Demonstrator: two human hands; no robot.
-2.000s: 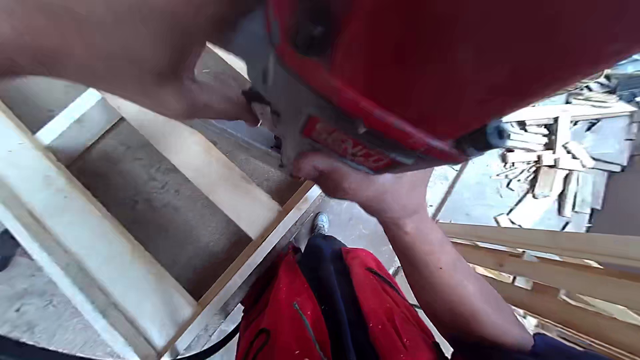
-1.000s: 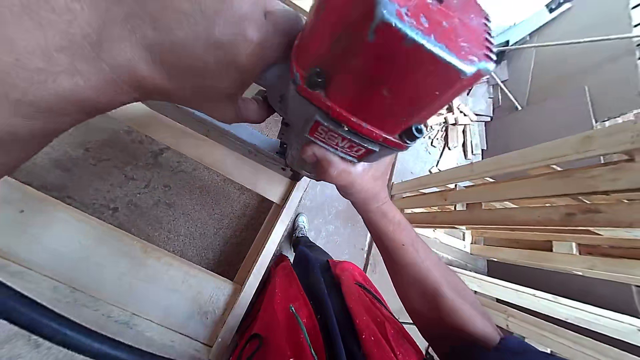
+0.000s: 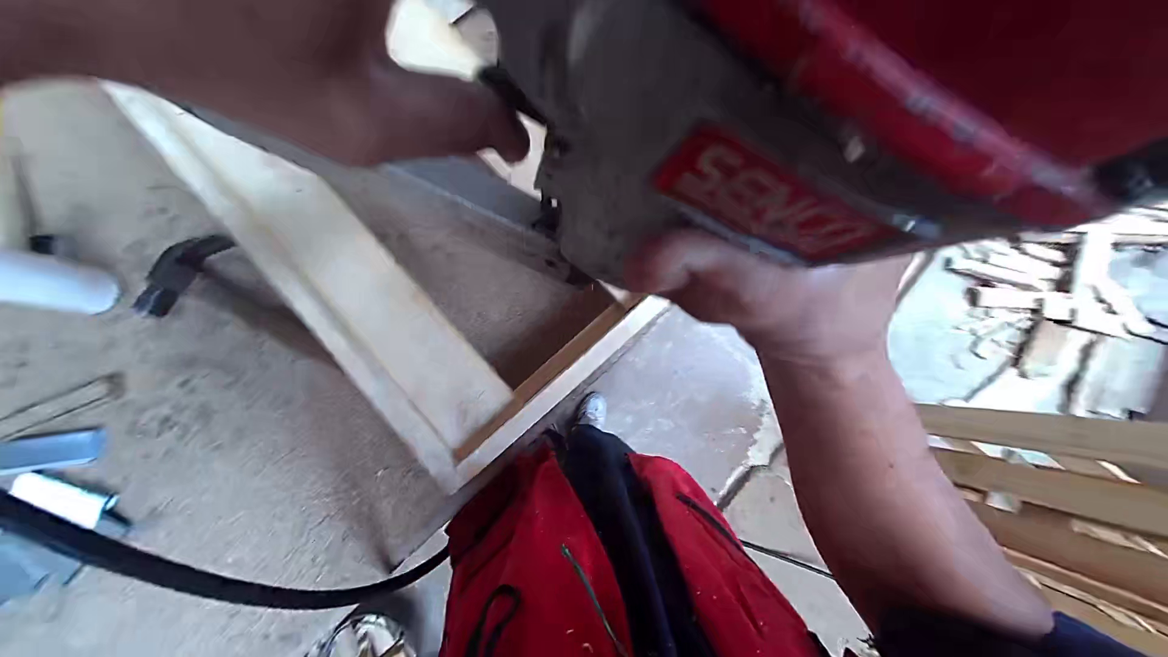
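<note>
A red and grey Senco pneumatic nailer [image 3: 630,155] fills the upper right of the head view. My right hand [image 3: 730,283] grips its body just below the label, fingers partly hidden behind it. Blurred, my left hand [image 3: 447,119] reaches in from the upper left, its fingertips at a black part on the nailer's near side; its hold is not clear. Below the nailer's lower end is a corner of a wooden frame of pale boards [image 3: 365,301], with a narrow end board [image 3: 566,365] close to my legs.
A black hose [image 3: 228,589] curves across the lower left. A hammer [image 3: 182,265], partly seen, and metal pieces [image 3: 55,452] lie left on the work surface. Stacked timber boards [image 3: 1049,484] stand at lower right, wood scraps [image 3: 1049,292] beyond. My shoe [image 3: 591,411] shows beneath the frame.
The view has shifted, and the nailer appears nearer the camera than one second ago. My right hand stays on the nailer throughout. The hammer and metal pieces have come into view.
</note>
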